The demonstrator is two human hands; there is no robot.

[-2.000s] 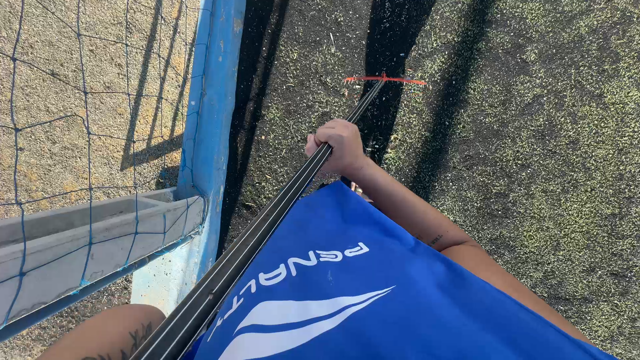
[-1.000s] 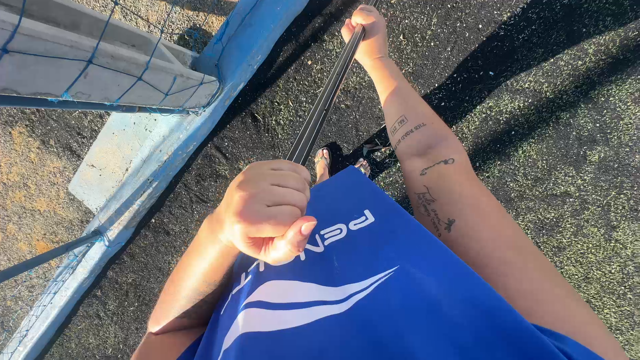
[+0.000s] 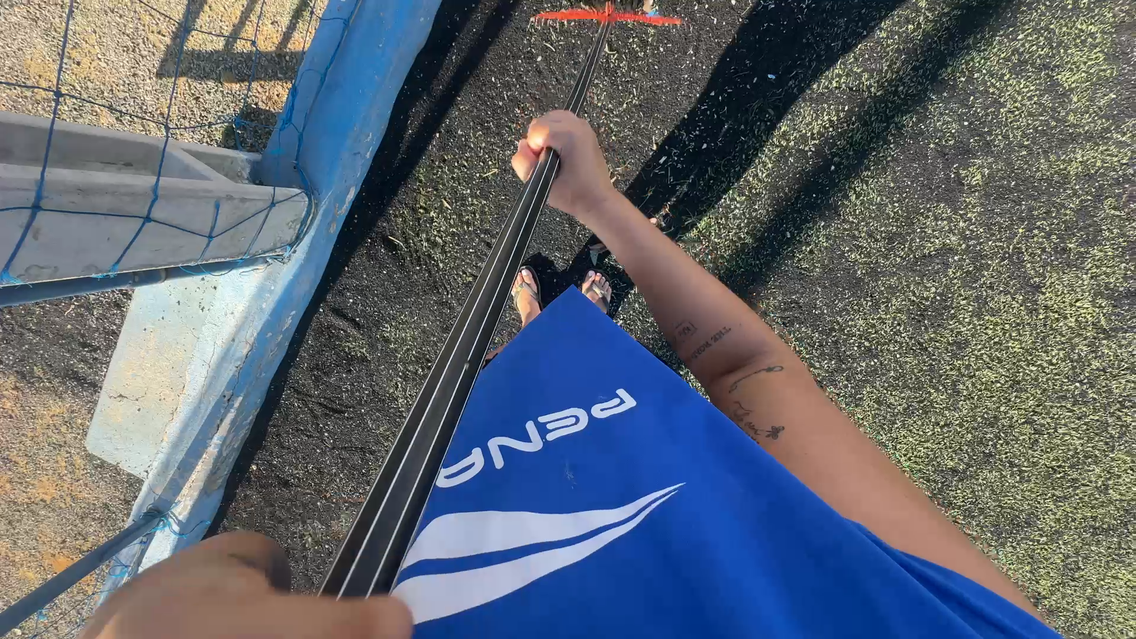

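A rake with a long black handle [image 3: 479, 319] striped in white runs from the bottom left up to its red toothed head [image 3: 609, 16] at the top edge, which lies on the ground. My right hand [image 3: 568, 164] is closed around the upper-middle of the handle in the view, arm stretched forward. At the bottom left my left hand [image 3: 257, 595], partly cut off by the frame and blurred, grips the handle nearer my body. My blue shirt [image 3: 568, 479] hides part of the ground below.
A blue-painted concrete curb [image 3: 328, 177] runs down the left side, with a blue net [image 3: 160, 160] and a grey beam [image 3: 151, 217] beside it. Dark granules cover worn artificial turf [image 3: 958, 337]. My sandalled feet [image 3: 525, 288] stand near the middle; shadows cross the ground.
The red rake head, out of view one second ago, shows again at the top. My left hand has moved toward the bottom left. My right hand stays on the handle.
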